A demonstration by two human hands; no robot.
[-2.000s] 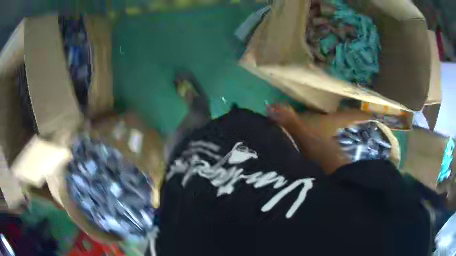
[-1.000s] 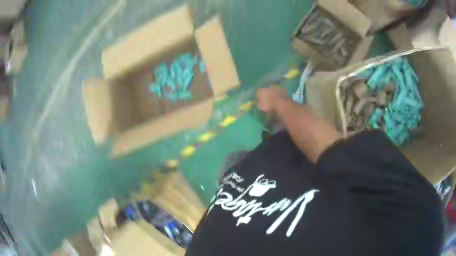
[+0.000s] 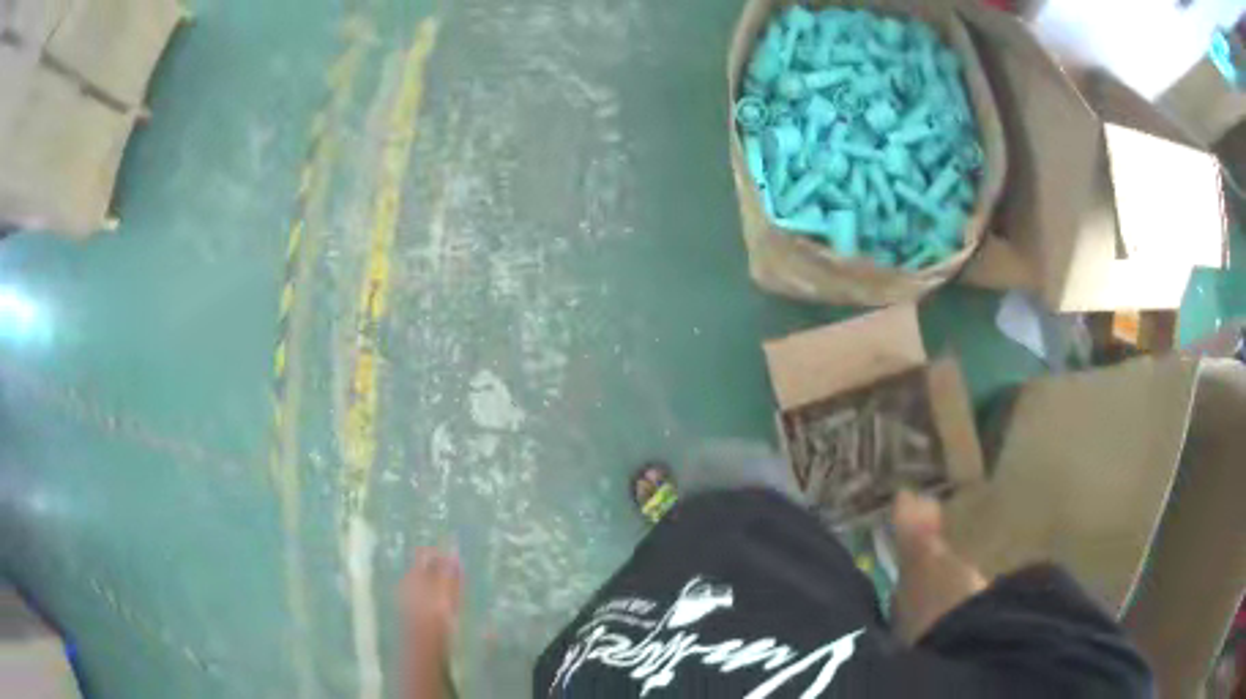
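My left hand (image 3: 432, 587) is low at the bottom, left of my body, over the green floor. It is blurred; I see nothing in it, but its fingers are unclear. My right hand (image 3: 925, 539) is at the near edge of a small open carton (image 3: 847, 358) of brownish slim parts (image 3: 864, 451). It is blurred too, and I cannot tell whether it touches the carton or holds anything. Beyond stands a round-sided bulk carton (image 3: 834, 280), heaped with teal plastic housings (image 3: 868, 130).
A large open carton (image 3: 1093, 464) stands close at my right. More cardboard (image 3: 1052, 150) and a white panel (image 3: 1127, 41) are at the upper right. Brown cartons (image 3: 75, 96) are at the upper left. Worn yellow lines (image 3: 369, 301) run along the floor. My foot (image 3: 653, 492) shows ahead.
The view has shifted; the open carton with a few teal parts has left it. The round-sided carton of teal housings now shows fully. My right arm is lower, and my left hand has come into view.
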